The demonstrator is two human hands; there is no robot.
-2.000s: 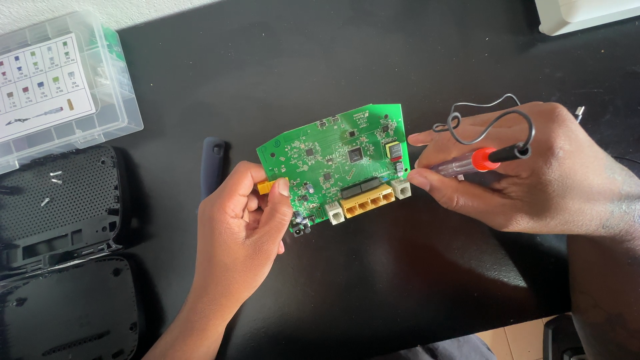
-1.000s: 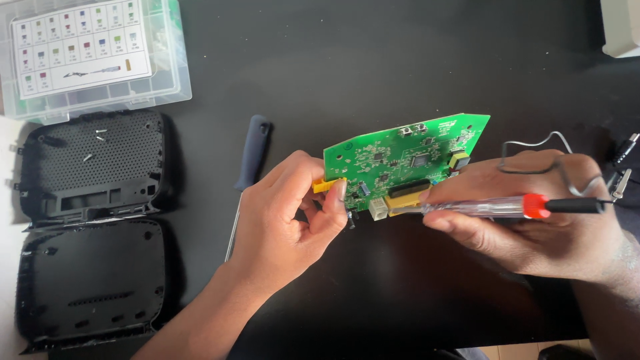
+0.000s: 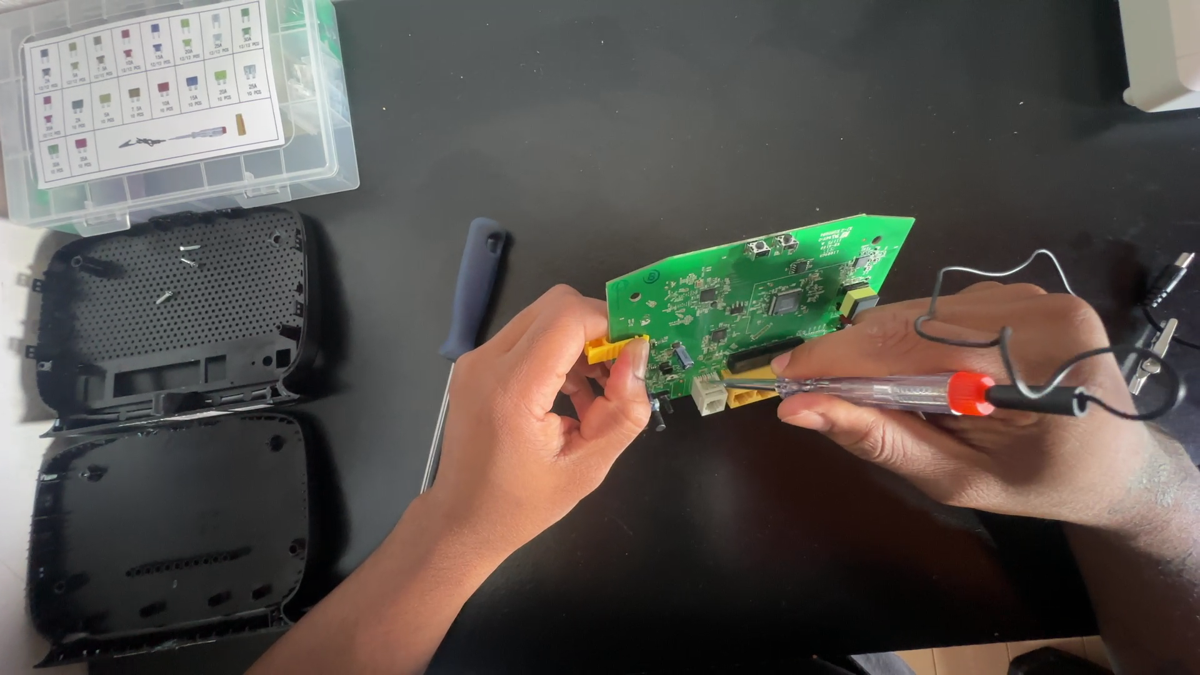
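My left hand [image 3: 553, 403] grips the lower left corner of a green circuit board [image 3: 694, 291], with a yellow plastic piece [image 3: 616, 350] between its fingers. The board is tilted, its component side in view. In my right hand [image 3: 966, 422] is a circuit tester [image 3: 891, 392] with a clear body, a red collar and a coiled black lead [image 3: 1106, 356]. Its metal tip lies at the pale socket [image 3: 709, 394] beside the yellow ports [image 3: 750, 386] on the lower edge; whether they touch I cannot tell. My right fingers are also close against the board's right side.
A blue-handled screwdriver [image 3: 476, 281] lies left of my hands. Two black casing halves [image 3: 178, 319] are at the left, several screws [image 3: 165, 298] on the upper one. Behind them is a clear plastic fuse case [image 3: 305, 150]. An alligator clip [image 3: 1151, 356] and a plug [image 3: 1172, 278] lie at the right.
The board has tilted more steeply. The tester, earlier pointing away from the board's ports, now lies across them with its tip at the pale socket. The view has shifted left.
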